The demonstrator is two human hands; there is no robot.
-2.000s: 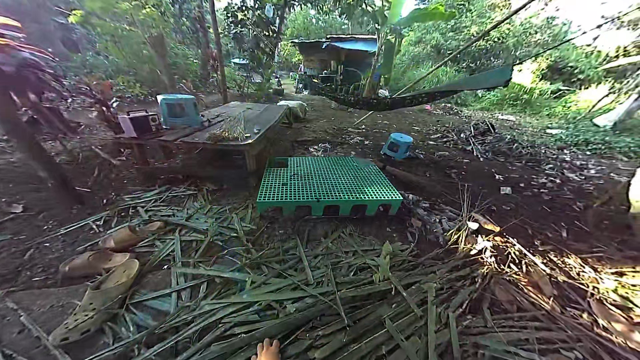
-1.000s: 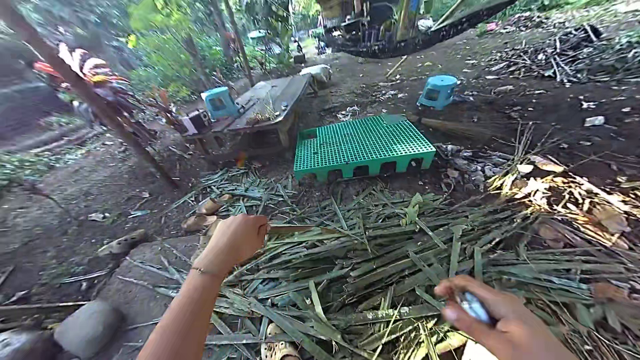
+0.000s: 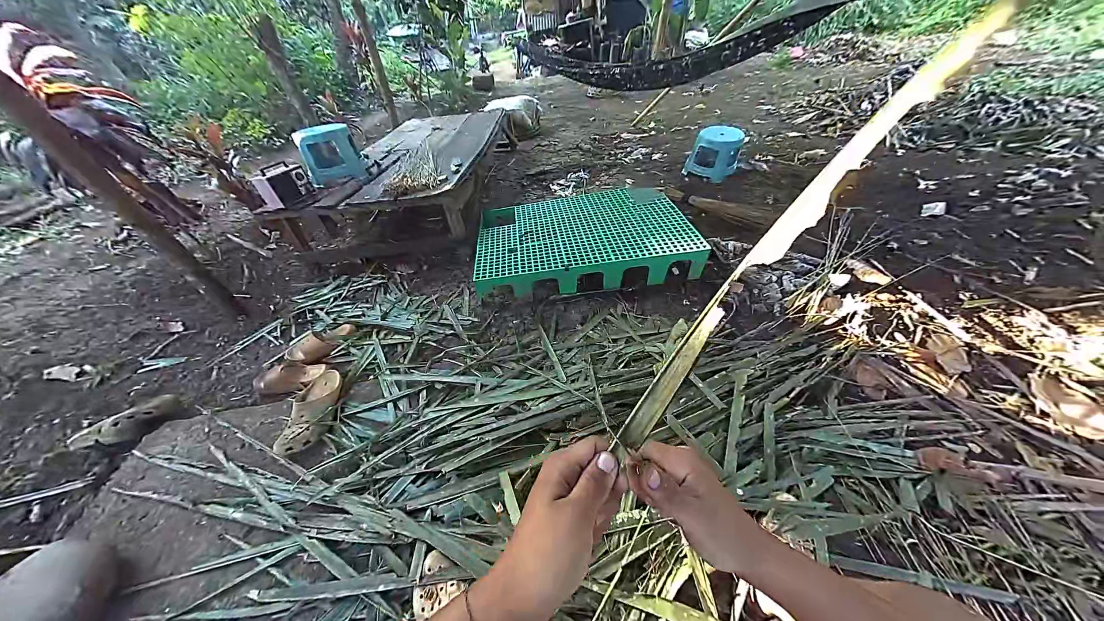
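Note:
A long split palm leaf (image 3: pixel 677 371) rises from between my fingertips toward the upper right, its far part bright with light. My left hand (image 3: pixel 573 500) pinches its lower end between thumb and fingers, and a thin strand or rib stands up beside the thumb. Close against it, my right hand (image 3: pixel 681 496) grips the same end. Below and around both hands lies a wide heap of cut green leaf strips (image 3: pixel 483 431). Whether the right hand also holds a tool cannot be seen.
A green plastic grate platform (image 3: pixel 595 241) stands beyond the heap. Behind it are a low wooden table (image 3: pixel 431 151), blue stools (image 3: pixel 714 153) and a dark hammock (image 3: pixel 681 69). Clogs (image 3: pixel 310 412) lie at left, near a slanted pole (image 3: pixel 129 207) and a feathered bird (image 3: pixel 73 112).
My hands, apart one second ago, have come together on the leaf. The shiny object that was in my right hand is no longer visible.

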